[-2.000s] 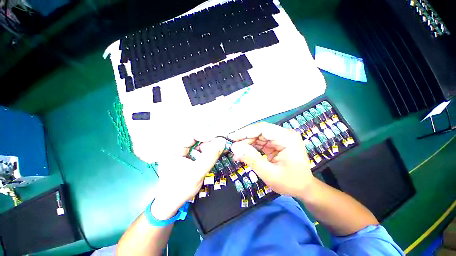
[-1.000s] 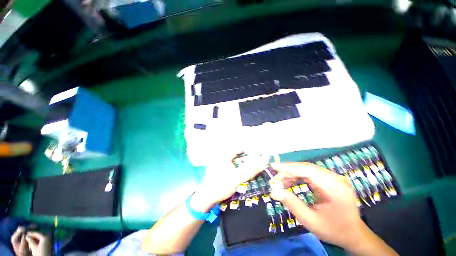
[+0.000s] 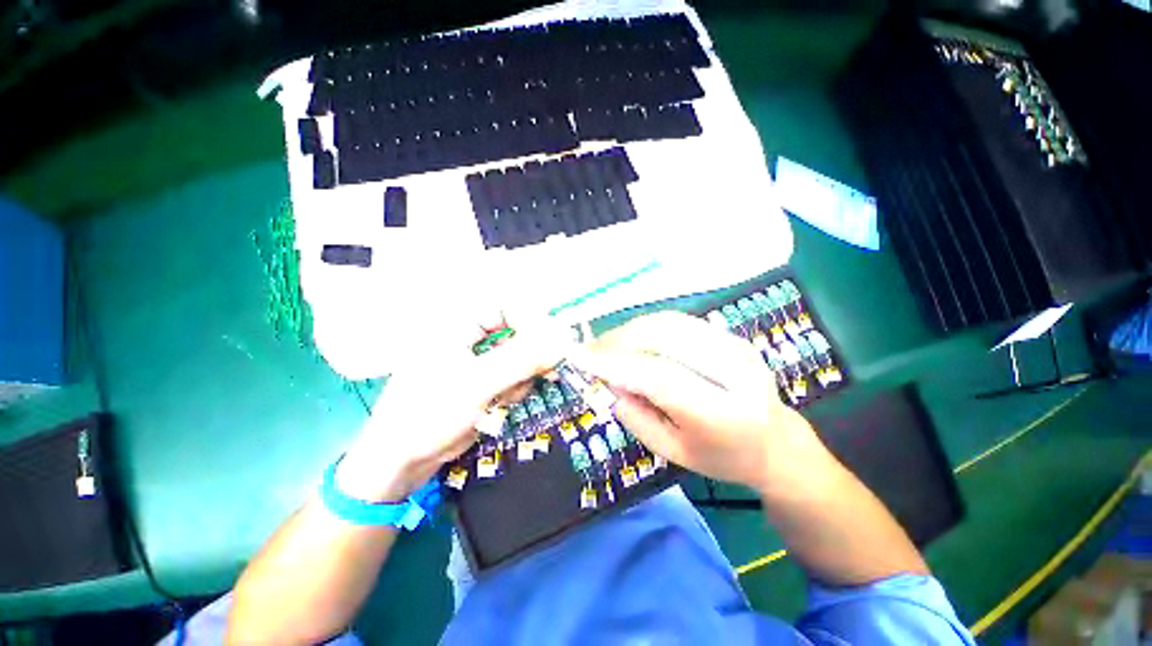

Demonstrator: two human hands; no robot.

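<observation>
My left hand (image 3: 449, 401), with a blue band on its wrist, and my right hand (image 3: 689, 385) meet above the near edge of the white sheet. A small green circuit board (image 3: 493, 338) with reddish wires shows at my left fingers. A small piece with pale wires (image 3: 581, 379) is between the fingertips of both hands; its details are blurred. Below them, the black foam tray (image 3: 505, 524) holds rows of circuit boards with yellow-white ends. My hands hide part of its middle.
The white sheet (image 3: 417, 303) bears rows of small black parts (image 3: 550, 199) and a thin green strip (image 3: 606, 288). Thin green sticks (image 3: 281, 284) lie left of it. A paper (image 3: 828, 202) and stacked black trays (image 3: 941, 189) are on the right. Another black tray (image 3: 57, 505) is at left.
The view swung left, then back right. My hands remain together over the tray; the green board with reddish wires now shows more clearly above my left hand.
</observation>
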